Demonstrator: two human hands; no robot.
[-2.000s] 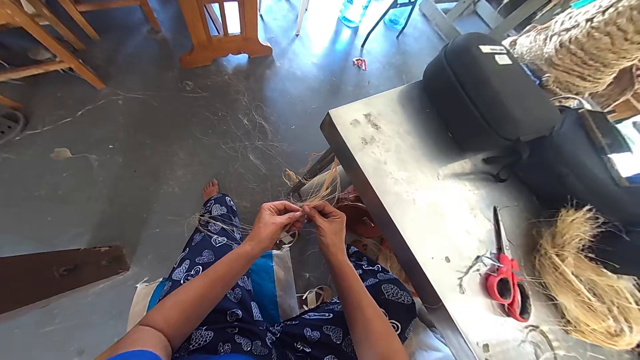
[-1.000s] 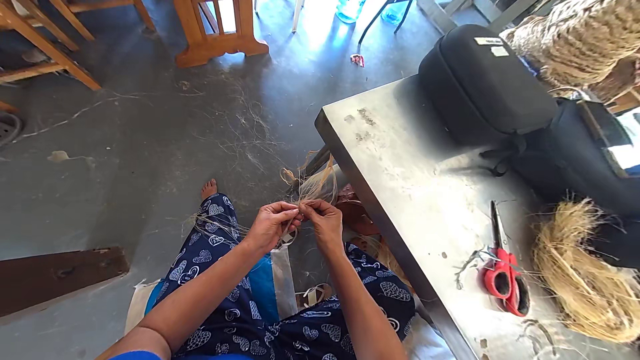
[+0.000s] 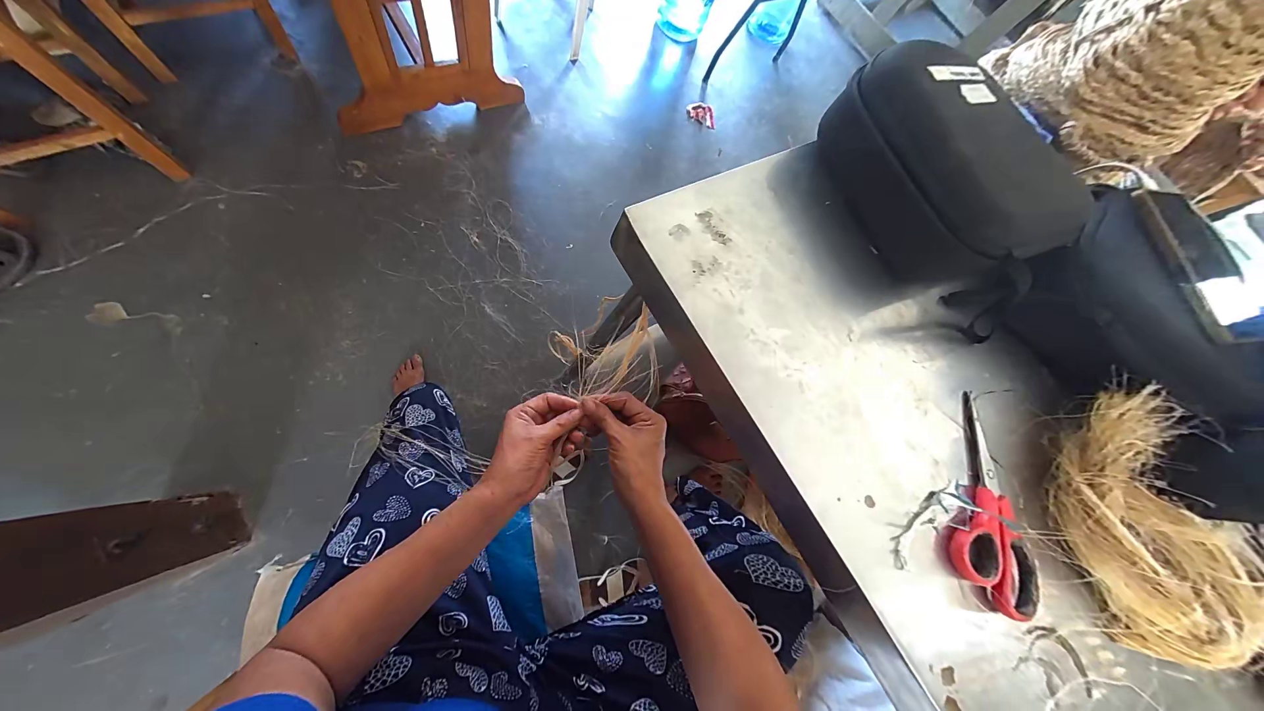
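Observation:
My left hand (image 3: 534, 441) and my right hand (image 3: 628, 437) meet fingertip to fingertip above my lap, both pinching thin plant-fibre strands (image 3: 624, 367). Loose ends fan out beyond the fingers toward the table's corner, and other strands trail left across my patterned trouser leg. What the fingertips do to the strands is too small to tell. On the metal-topped table (image 3: 810, 395) at my right lie red-handled scissors (image 3: 990, 538), blades pointing away from me, and beside them a bundle of straw-coloured fibre (image 3: 1145, 533).
A black zippered case (image 3: 948, 158) stands on the table, with a black bag (image 3: 1136, 316) and a coil of thick braided rope (image 3: 1136, 79) behind. Wooden chair legs (image 3: 128, 118) and a wooden stand (image 3: 425, 69) are on the floor, where loose fibres lie. A brown wooden board (image 3: 118, 553) is at left.

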